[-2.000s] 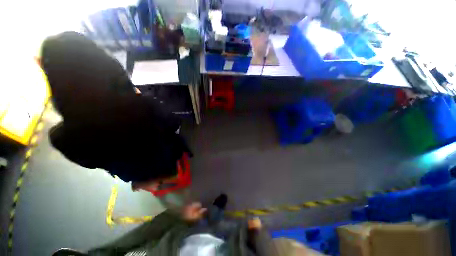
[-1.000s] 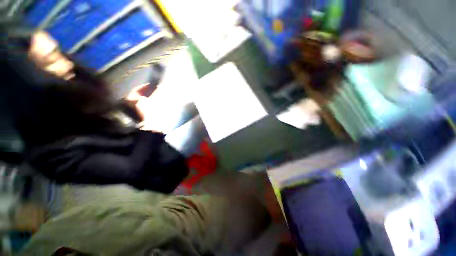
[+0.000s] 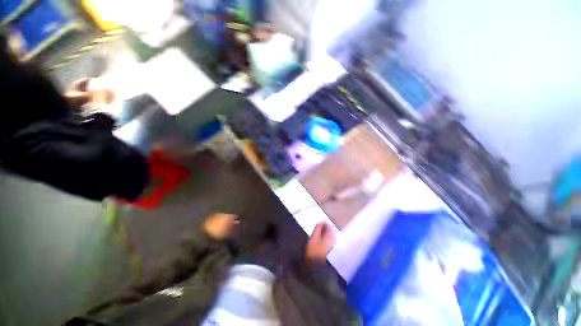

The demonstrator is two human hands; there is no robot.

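The frame is blurred. My left hand (image 3: 221,225) is low in the middle, over the dark floor area, with fingers curled; I see nothing in it, but blur hides the detail. My right hand (image 3: 320,242) is at the front edge of a white bench (image 3: 344,247), close to or touching it; whether it holds anything cannot be told. A brown board (image 3: 350,167) lies on the bench beyond my right hand. A large blue tote (image 3: 388,258) with clear or white bags inside stands on the bench at the lower right.
A person in dark clothes (image 3: 57,149) is at the left beside a red stool (image 3: 162,178). A white sheet-like surface (image 3: 175,81) lies beyond them. A bright blue round object (image 3: 323,134) sits on the bench behind the board. A dark floor gap lies between person and bench.
The view has swung right, towards the bench with the blue tote. Both my hands are now in the picture, and the other person stands further left in it.
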